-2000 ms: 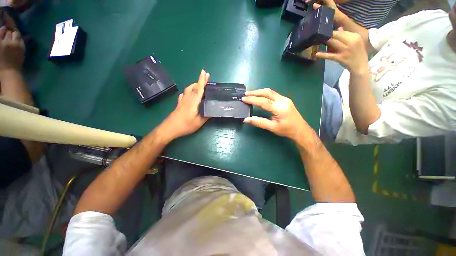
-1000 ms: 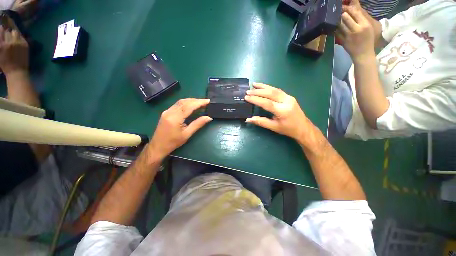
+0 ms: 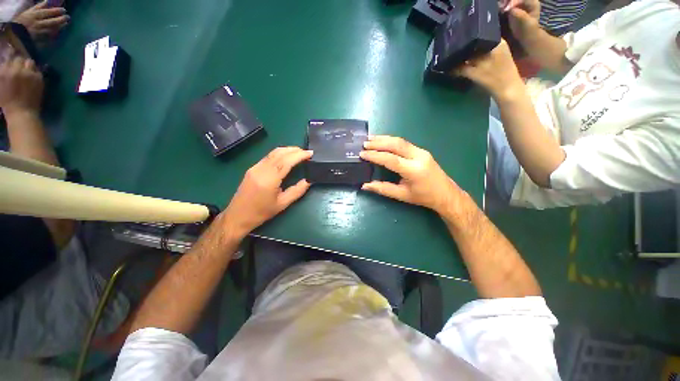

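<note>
A closed black retail box [image 3: 338, 146] with small pale print is on the green table in front of me, its printed top up and its front side towards me. My left hand [image 3: 266, 186] holds its left side, fingertips at the top corner and thumb low. My right hand [image 3: 406, 171] holds its right side, with fingertips on the top edge and the thumb near the lower front corner. A second closed black box [image 3: 226, 119] lies turned at an angle to the left, untouched.
A black box with white leaflets [image 3: 99, 67] stands at the far left, near another person's hands. At the right, a person in a white shirt [image 3: 615, 97] holds a large black box [image 3: 467, 33] over others. A cream tube [image 3: 104, 195] juts in at left.
Over the two seconds, the box top has come down flat and my left hand has shifted from upright beside the box to gripping its left side. The neighbour's hands and box at right have moved.
</note>
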